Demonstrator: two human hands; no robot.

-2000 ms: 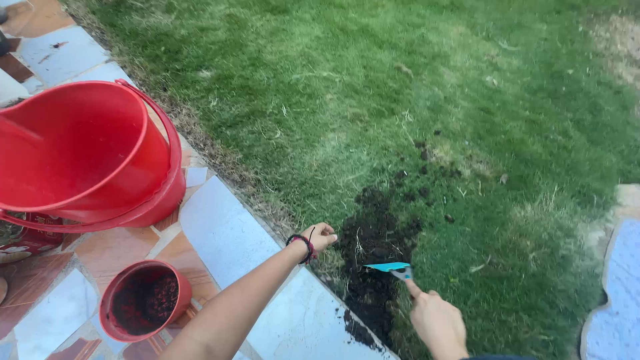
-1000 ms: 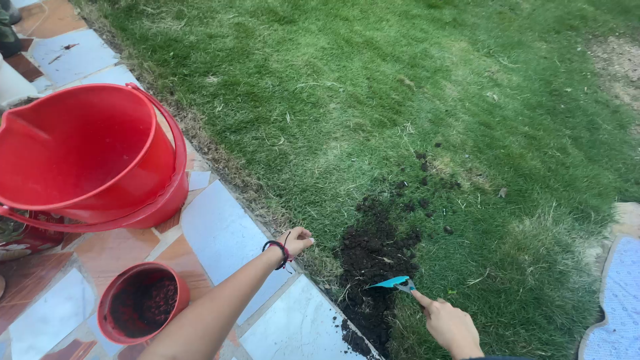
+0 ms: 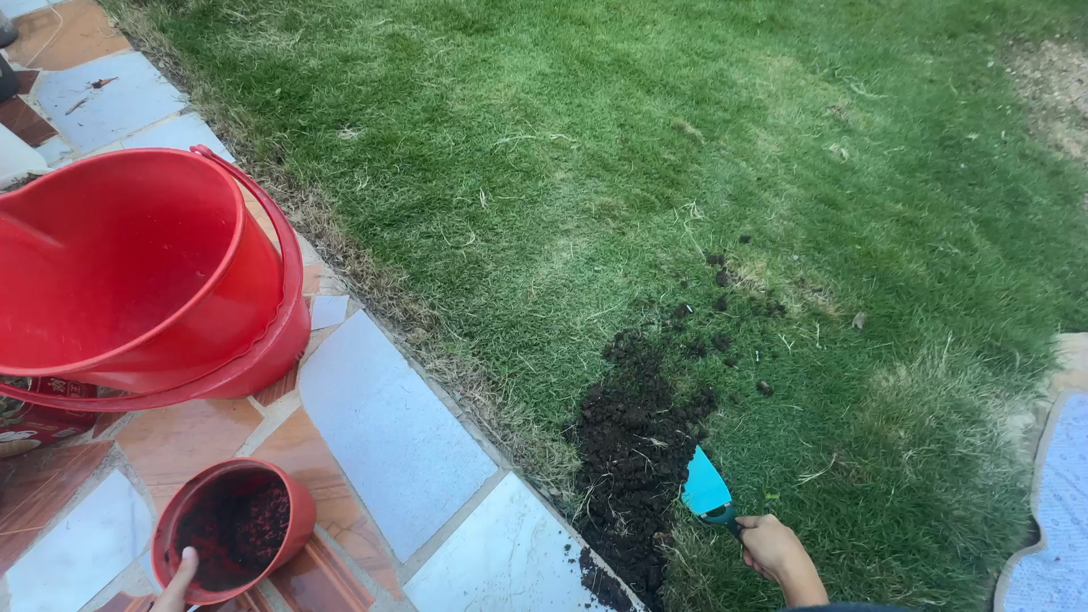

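My right hand [image 3: 775, 551] is closed around the dark handle of a small hand trowel with a turquoise blade [image 3: 705, 483]. The blade rests at the right edge of a patch of loose dark soil [image 3: 633, 442] on the grass. At the lower left, my left hand [image 3: 177, 585] has a finger or thumb at the near rim of a small reddish plastic pot [image 3: 299, 518], which has dark soil residue inside; the other fingers are out of view, so its grip cannot be told.
A large red plastic bucket [image 3: 170, 229] with its handle down stands on the stone paving [image 3: 391, 433] at the left. A red printed container [image 3: 51, 416] is partly behind it. Lawn [image 3: 527, 170] borders the paving. A patterned light-blue mat [image 3: 1054, 510] lies at the right edge.
My left hand has moved from beside the soil patch leftward to the small pot. The trowel has turned, its blade now pointing up and left at the soil's right edge.
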